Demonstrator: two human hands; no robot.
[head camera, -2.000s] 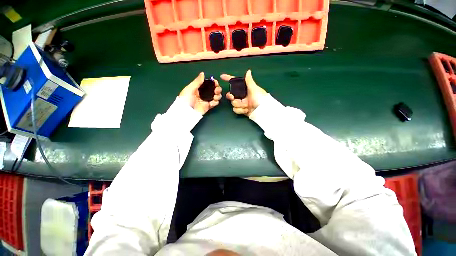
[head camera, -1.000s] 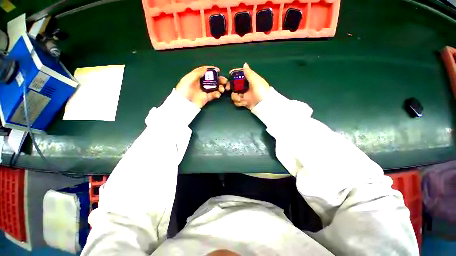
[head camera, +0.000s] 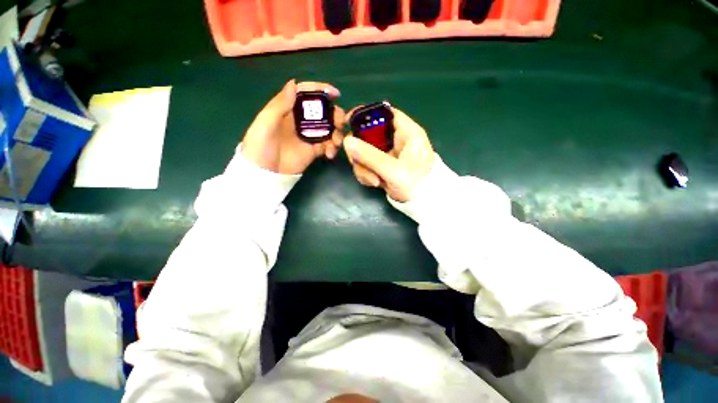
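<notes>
My left hand (head camera: 283, 134) holds a black smartwatch body (head camera: 314, 116) by its edges. Its screen is lit with a white square pattern and small text lines below. My right hand (head camera: 397, 157) holds a second smartwatch body (head camera: 373, 128), tilted, with a lit red area and small pale dots above it. My right thumb lies at its lower left edge. The two devices are close side by side above the green bench. A salmon-orange blister tray (head camera: 386, 33) lies ahead, cut off by the top edge, with several black devices in its near pockets.
A loose black device (head camera: 674, 171) lies on the green bench (head camera: 543, 134) at right. At left are a pale sheet (head camera: 124, 138) and a blue box-like unit (head camera: 47, 130) with a cable. Red trays (head camera: 20, 319) and a pale-topped bin (head camera: 93, 334) are below at left.
Both screens were dark, then lit up in my hands. My left hand has moved slightly left, and my right thumb has come down over its device's edge. The view has shifted, so the tray sits higher.
</notes>
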